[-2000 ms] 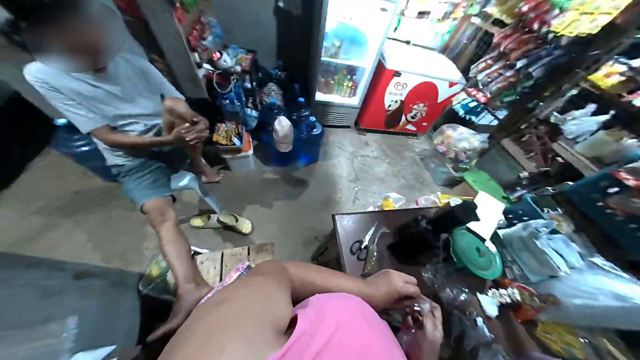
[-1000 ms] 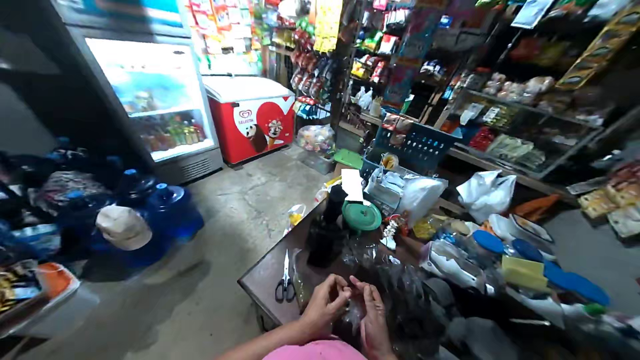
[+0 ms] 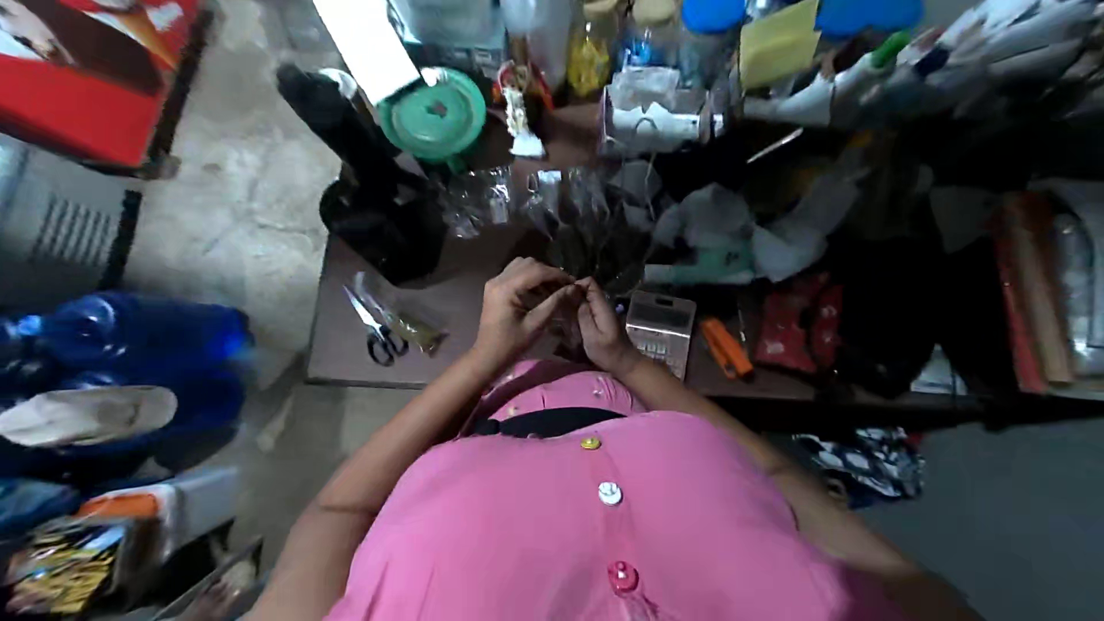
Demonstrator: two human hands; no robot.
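Both hands meet over the brown table (image 3: 448, 259), fingertips together. My left hand (image 3: 516, 312) and my right hand (image 3: 602, 326) pinch a small clear plastic bag (image 3: 565, 328) that hangs between them; its contents are hidden. Scissors with black handles (image 3: 378, 332) lie to the left, beside a narrow clear bag with greenish-brown contents (image 3: 414, 330). Just beyond the hands is a pile of clear plastic bags (image 3: 569, 203). Close to my right hand lies a calculator (image 3: 661, 330), with an orange box cutter (image 3: 726, 348) to its right.
A green round lid (image 3: 434, 114), a black container (image 3: 388, 224) and lidded jars (image 3: 592, 52) stand toward the back. White plastic bags (image 3: 724, 224) and a red packet (image 3: 800, 323) crowd the right side. Blue water bottles (image 3: 138, 332) stand on the floor at left, below a red freezer (image 3: 86, 78).
The view has swung right and down onto the table, and the seated person seen two seconds ago is out of view. My hands remain together at the small bag.
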